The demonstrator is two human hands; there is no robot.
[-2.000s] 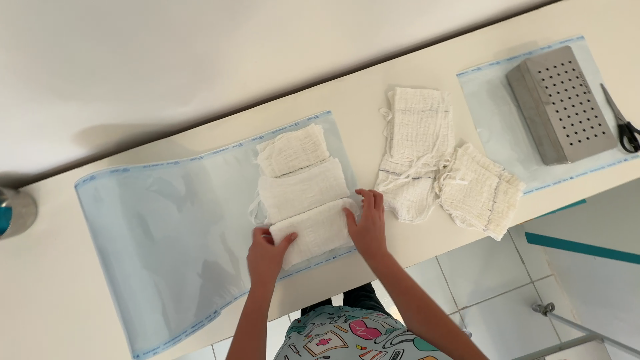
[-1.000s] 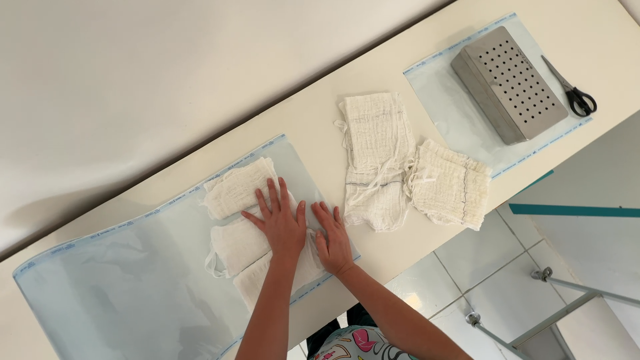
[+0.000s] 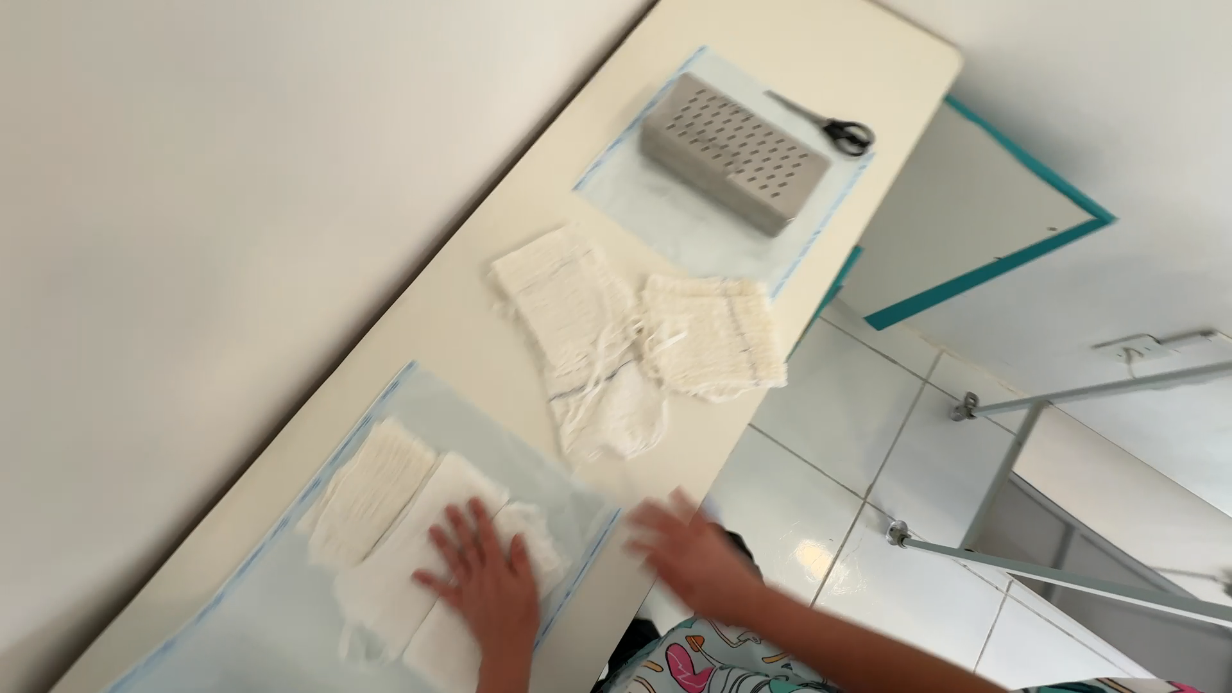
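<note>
My left hand [image 3: 481, 577] lies flat with spread fingers on folded white gauze pads [image 3: 385, 587], which rest side by side on a long clear sterilization pouch [image 3: 577, 500] with blue edges. My right hand [image 3: 693, 553], blurred, hovers by the counter's front edge, right of the pouch, holding nothing. Farther up the counter lie more folded gauze compresses [image 3: 568, 298] with loose ties, one of them [image 3: 717, 337] to the right. Beyond them a perforated metal box [image 3: 736, 149] sits on a second pouch [image 3: 674, 217], with black-handled scissors [image 3: 837, 130] beside it.
The pale counter [image 3: 462, 308] runs diagonally along a wall. Right of it are a teal-edged white panel [image 3: 1001, 212], a metal-framed cart or stand [image 3: 1059, 568] on casters and a tiled floor [image 3: 818, 462]. Patterned fabric [image 3: 712, 654] shows at the bottom.
My right hand has lifted off the gauze and moved right, away from the pouch. My left hand remains on the pads, where both hands rested a second ago. The view has turned and shifted right.
</note>
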